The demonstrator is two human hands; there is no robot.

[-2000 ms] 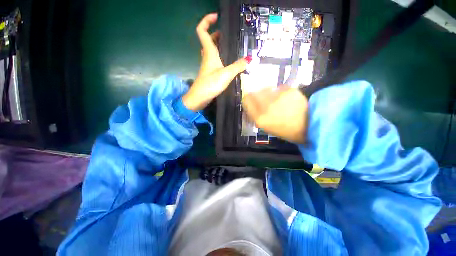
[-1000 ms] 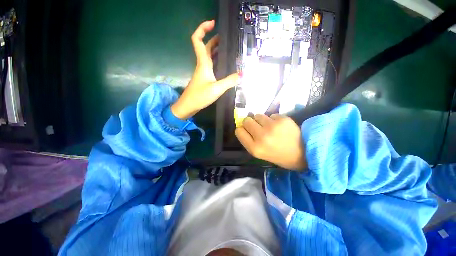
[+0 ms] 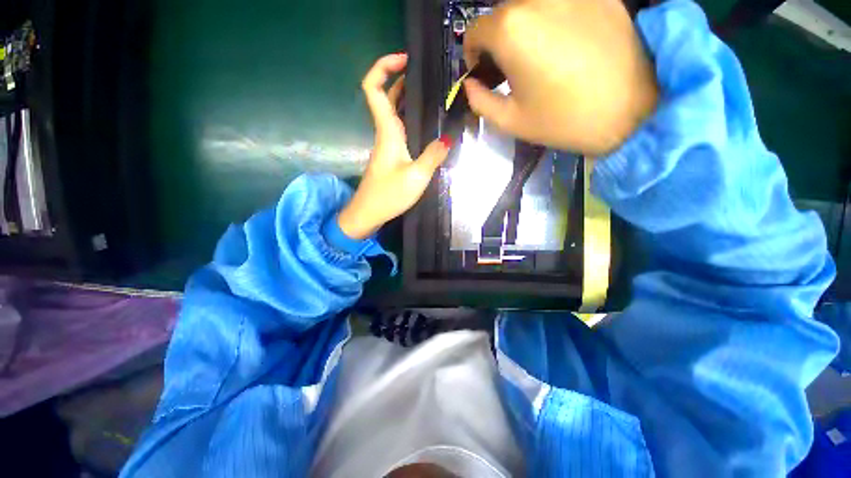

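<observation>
An open tablet lies in a black foam tray, its silver battery panels facing up and a black flat cable running between them. My right hand is over the tablet's far end, fingers bent around a yellow release liner. A short yellow end shows at the fingertips; a long ribbon hangs below the hand over the tray's right side. My left hand is at the tray's left side, thumb tip at the tablet's edge, fingers apart and holding nothing. Most of the mainboard is hidden.
Another trayed tablet lies at the far left on the dark-green bench mat. A blue wrist band is on my left wrist. Purple cloth is at the lower left. A white rail crosses the upper right.
My right hand has moved from the tablet's near left part up to its far end, with the yellow liner now hanging below it. The black strap no longer crosses the right side. My left hand barely moved.
</observation>
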